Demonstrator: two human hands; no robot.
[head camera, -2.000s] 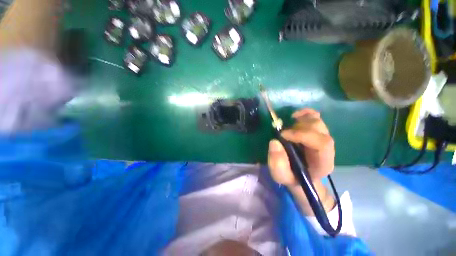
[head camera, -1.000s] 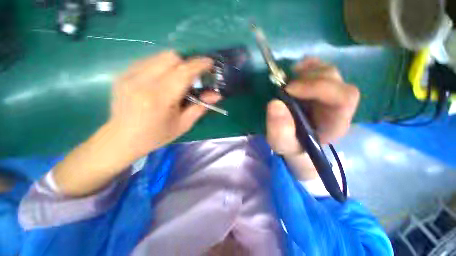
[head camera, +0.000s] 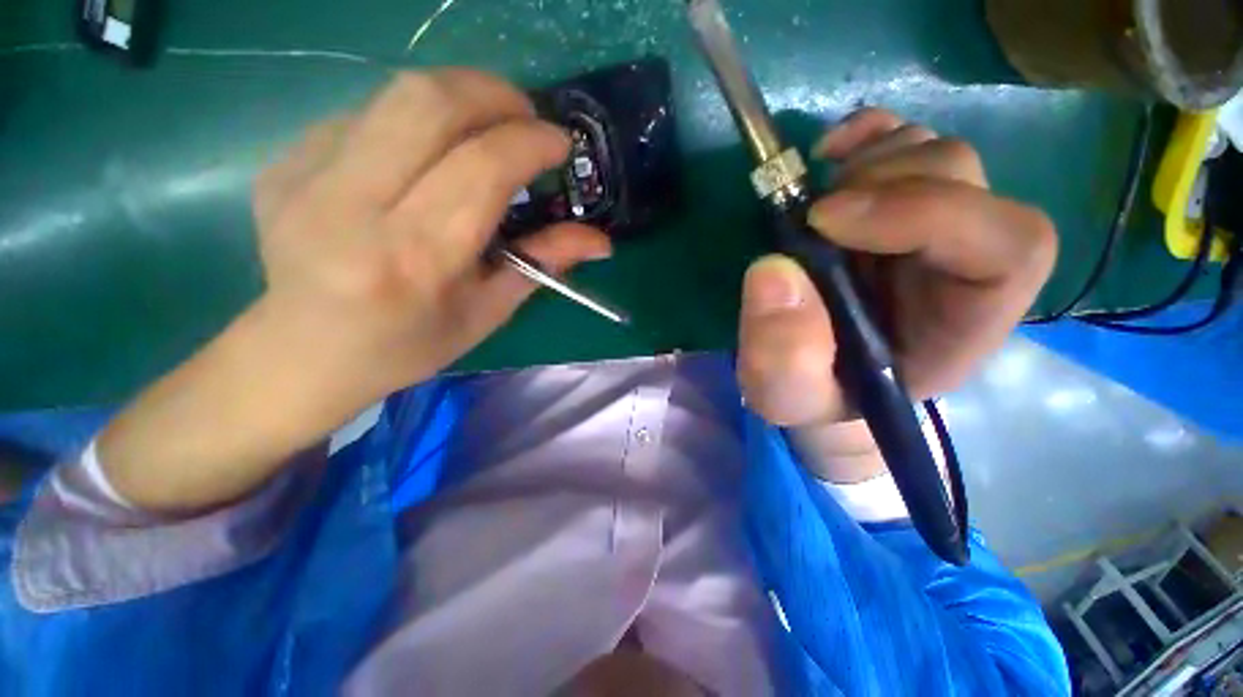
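My left hand (head camera: 409, 204) grips a small black device housing (head camera: 584, 170) between thumb and fingers. The housing shows a circuit board with small white and silver parts and sits at the black fixture (head camera: 652, 143); my fingers hide its left part. Thin metal tweezers (head camera: 573, 290) stick out from under my left hand, pointing down and right. My right hand (head camera: 900, 266) holds the soldering iron (head camera: 852, 327) by its black handle, to the right of the fixture. Its silver barrel points up and left, away from the housing, and reaches the top edge of the picture.
Another device unit (head camera: 116, 30) lies on the green mat (head camera: 136, 259) at the top left. A thin pale wire (head camera: 266, 55) runs right from it. A brown pot (head camera: 1091, 48) stands top right, near a yellow tray (head camera: 1183, 184) and black cables (head camera: 1125, 311). A metal rack (head camera: 1145, 599) stands lower right.
Since the earliest frame, my left hand has come from the far left to the fixture, now with a housing and tweezers. The view has shifted closer. The iron remains in my right hand.
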